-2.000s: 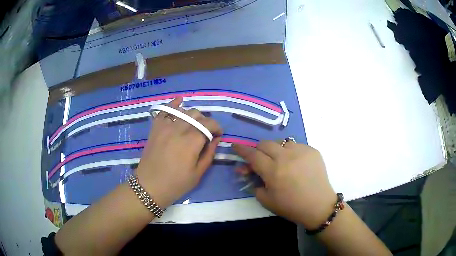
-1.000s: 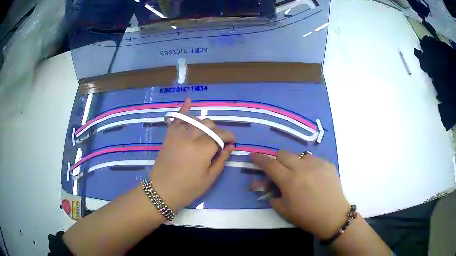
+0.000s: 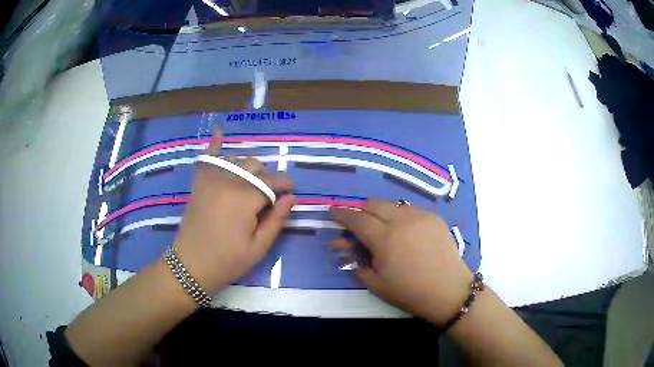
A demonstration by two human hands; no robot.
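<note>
The clear blue-looking template (image 3: 315, 269) lies before me with two sets of curved pink strips (image 3: 315, 140) and white strips (image 3: 308, 161). My left hand (image 3: 229, 218) rests over the lower set, with narrow white tape (image 3: 242, 175) looped across its fingers; its thumb and index finger are close together at the lower strip. My right hand (image 3: 409, 251) is just to the right, its fingertips touching the lower strips. A small shiny tool (image 3: 348, 266) shows under its curled fingers, mostly hidden. The strips under both hands are hidden.
A brown band (image 3: 366, 97) with a white tab (image 3: 259, 92) crosses the template above the strips. A red button with a yellow label (image 3: 89, 283) is at the lower left. Black cloth (image 3: 627, 118) lies at the right edge of the white worktable (image 3: 545, 179). Clear film is at the upper left.
My left hand has moved left along the lower strips with the tape loop, uncovering more of them. My right hand has shifted slightly left. The view has also shifted.
</note>
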